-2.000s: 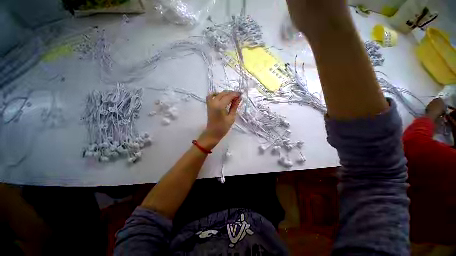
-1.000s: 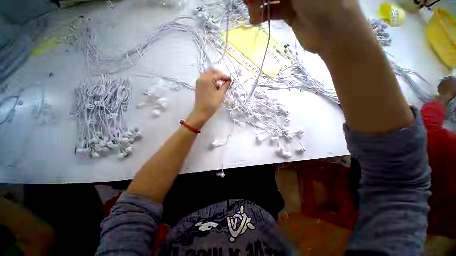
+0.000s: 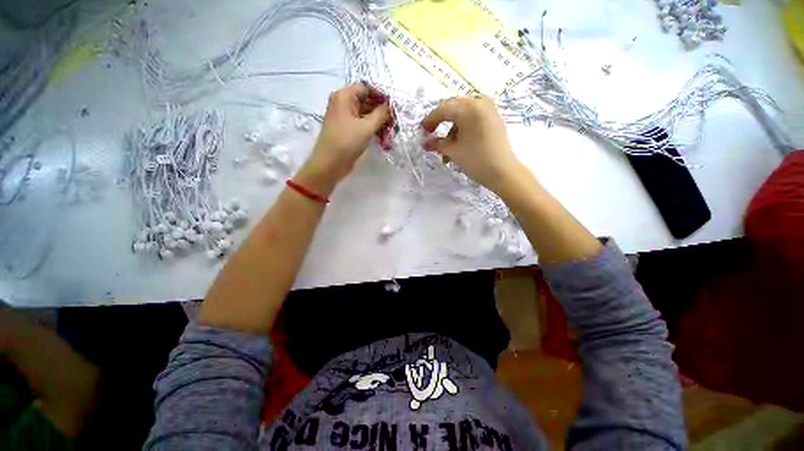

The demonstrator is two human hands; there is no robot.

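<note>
My left hand (image 3: 348, 128) has its fingertips pinched on thin white cords (image 3: 397, 110) at the centre of the bench. My right hand (image 3: 472, 136) is just to the right, thumb and finger closed on a small part of the same cords. A white end piece (image 3: 385, 231) on a cord lies below my hands, and another (image 3: 392, 285) hangs at the bench edge. White knobs of a cord pile (image 3: 494, 225) show partly behind my right forearm. The exact parts between my fingertips are blurred.
A pile of bundled leads (image 3: 176, 185) and loose end pieces (image 3: 275, 150) lie left. A yellow printed sheet (image 3: 458, 40) lies behind my hands. A black smartphone (image 3: 670, 185) lies right, partly under long cords. Small fittings (image 3: 692, 19) lie at upper right. A person's red sleeve (image 3: 776, 207) is at the right edge.
My right hand has come down from the top of the view to beside my left hand. The view has shifted, and the smartphone now shows.
</note>
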